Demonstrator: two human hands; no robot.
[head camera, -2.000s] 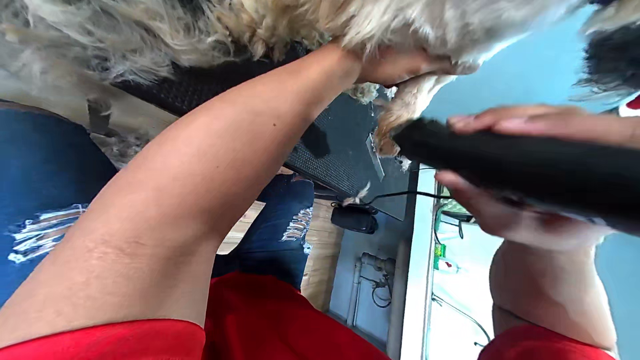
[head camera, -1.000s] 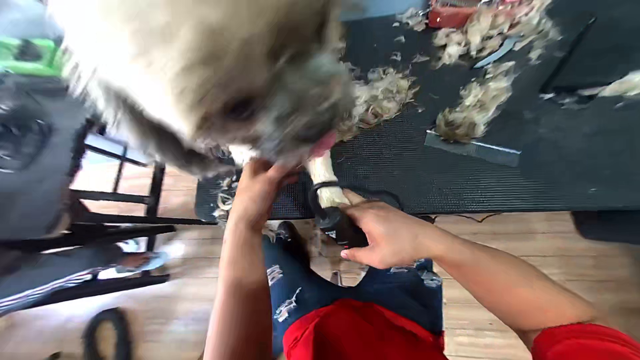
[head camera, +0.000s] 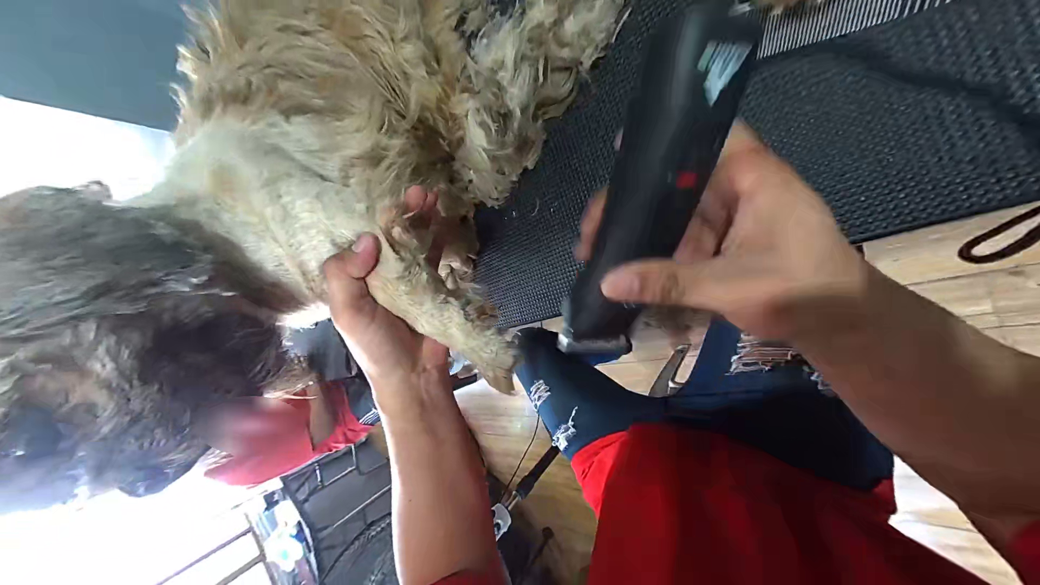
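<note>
A shaggy, light-coated dog (head camera: 268, 179) with a darker, blurred head fills the left and upper part of the view. My left hand (head camera: 386, 301) is closed around the dog's foreleg (head camera: 439, 313), thumb on top, below the dog's chest. The paw end points down toward my knee. To the right, my right hand (head camera: 715, 252) holds a black electric hair clipper (head camera: 658, 179) by its body, thumb across the front. The clipper's metal blade (head camera: 595, 343) points down, a little right of the paw and apart from it.
The black textured grooming table (head camera: 877, 138) runs behind the clipper, with a grooming comb (head camera: 845, 28) at its top. My jeans and the wooden floor (head camera: 959, 284) are below. A brown cord loop (head camera: 999, 240) is at the right. Another person in red (head camera: 276, 435) shows at lower left.
The view has swung strongly. The clipper was at the foreleg one second ago and is now apart from it, blade down. My left hand is still on the dog.
</note>
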